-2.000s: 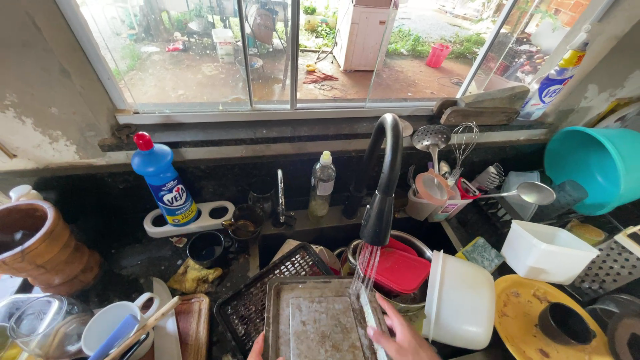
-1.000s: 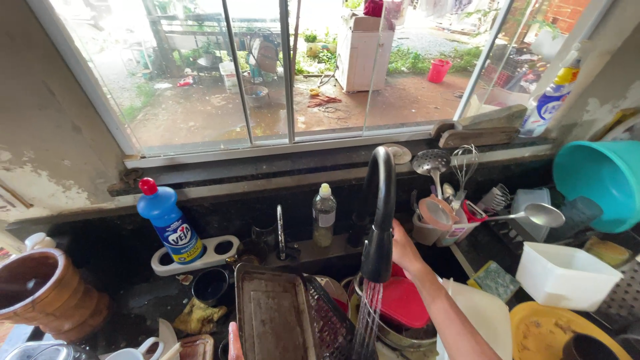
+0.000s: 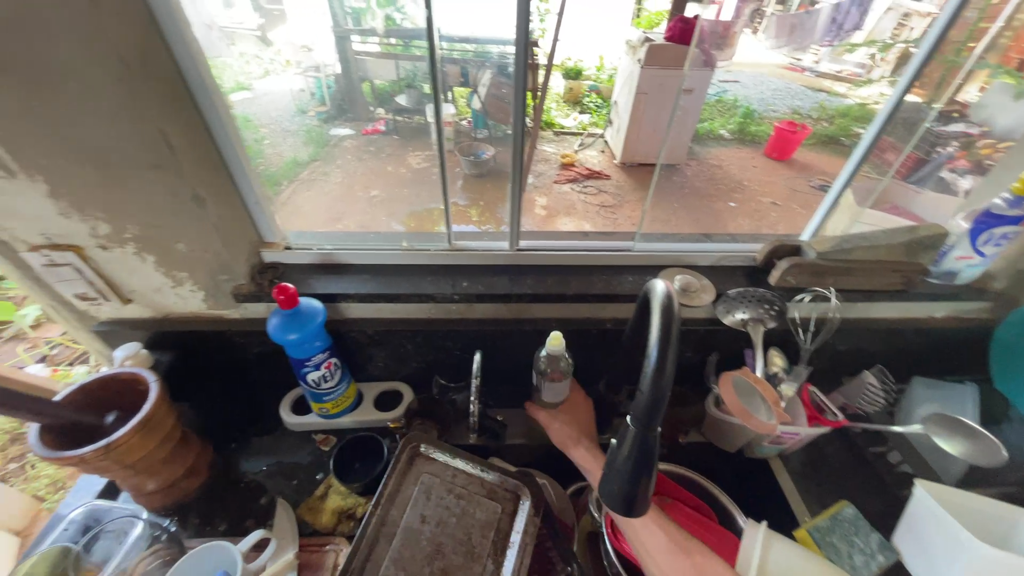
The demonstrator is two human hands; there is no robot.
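My right hand [image 3: 566, 420] reaches past the black faucet and is closed around the lower part of a clear plastic bottle [image 3: 553, 372] with a pale yellow cap, which stands upright behind the sink. The dark, stained metal baking tray [image 3: 448, 512] is tilted at the lower middle, over the left side of the sink. My left hand does not show in the current view; whether it holds the tray is hidden. The faucet [image 3: 640, 400] arches over my right forearm, and no water shows from its spout. Below the forearm lies a red plastic item [image 3: 680, 512] in a metal pot.
A blue Veja bottle [image 3: 316, 352] stands in a white holder at left, near a dark cup [image 3: 360, 462] and a yellow cloth [image 3: 332, 506]. A utensil holder [image 3: 724, 420], a sponge [image 3: 846, 538] and a white container [image 3: 960, 528] are at right. A wooden mortar [image 3: 120, 440] stands far left.
My right hand has left the tray's side and moved behind the faucet to the clear bottle. Water ran from the faucet in both earlier frames; none shows now. My left hand has gone out of view.
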